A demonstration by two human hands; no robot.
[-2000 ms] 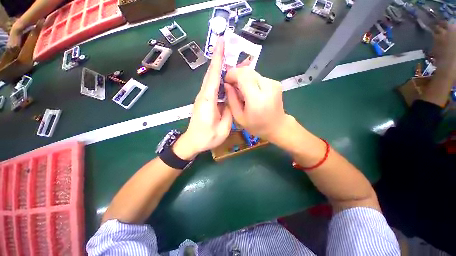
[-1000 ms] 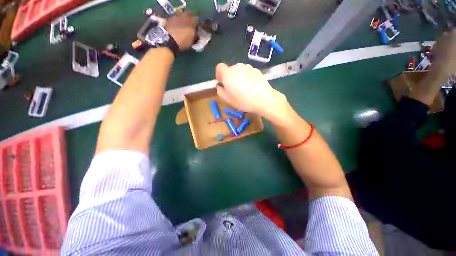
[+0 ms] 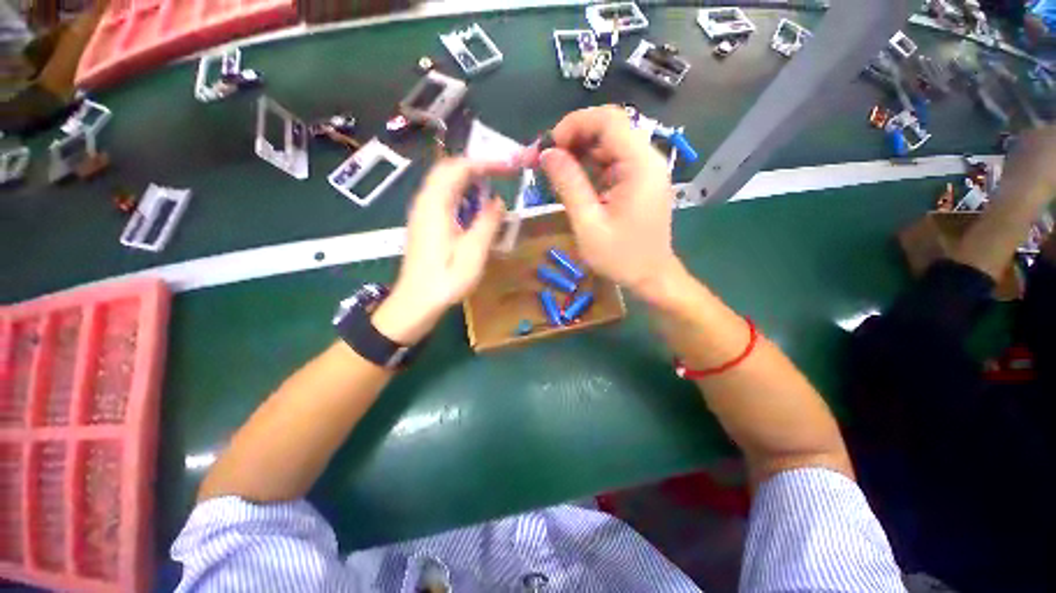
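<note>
My left hand point(image 3: 446, 238) holds a white plastic housing point(image 3: 496, 148), mostly hidden by the fingers, above the near edge of the belt. My right hand point(image 3: 614, 191) pinches a small dark part point(image 3: 544, 141) at the housing's upper side; the part is blurred and its kind cannot be told. Below the hands, an open cardboard box point(image 3: 498, 321) holds several blue cylinders point(image 3: 557, 279) and a small teal piece.
White housings point(image 3: 368, 171) lie scattered on the dark green belt point(image 3: 232, 156). A pale rail point(image 3: 313, 257) and slanting grey post point(image 3: 787, 93) border it. A pink tray point(image 3: 156, 382) is at near left. A neighbour's arm point(image 3: 1007, 220) reaches over another box at right.
My left hand has come back from the belt with a housing, and my right hand has met it above the box. A housing with a blue cylinder now lies partly behind my right hand.
</note>
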